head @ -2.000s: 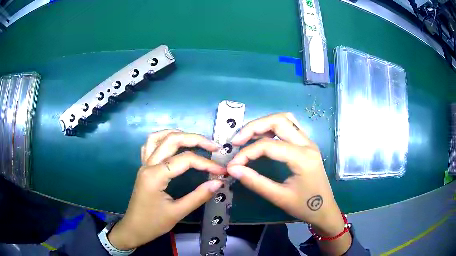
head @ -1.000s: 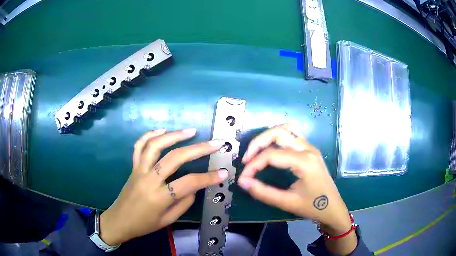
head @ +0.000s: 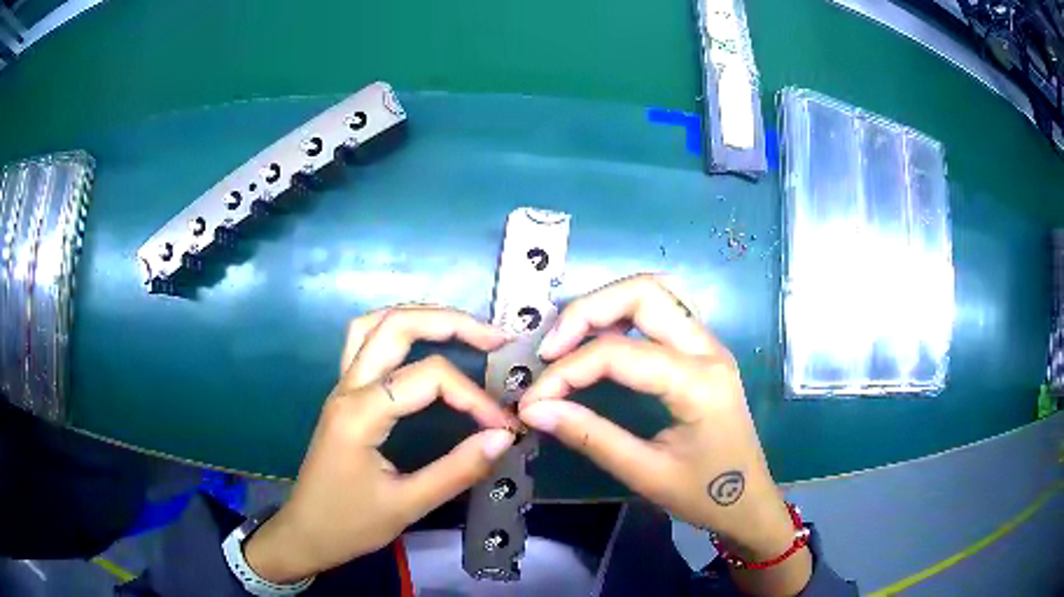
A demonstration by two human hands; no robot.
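Note:
A grey perforated strip stands lengthwise before me, its near end past the bench edge. Dark round holes run along it, and its right edge is notched. My left hand is on its left side, with thumb and forefinger nearly together over the strip. My right hand comes from the right, its thumb and forefinger tips meeting the left ones over a hole below the middle. Something tiny and brownish seems to be between the fingertips, too small to identify. The fingertips hide that part of the strip.
Stacked strips lie diagonally at upper left. A clear blister tray lies at right, another tray at the left edge. Loose small parts are scattered left of the right tray. A long bar with blue tape lies beyond.
Since one second ago, my left fingers have moved from lying over the strip to a pinch, and my right fingertips have moved left to meet them. The strip appears slightly higher in view.

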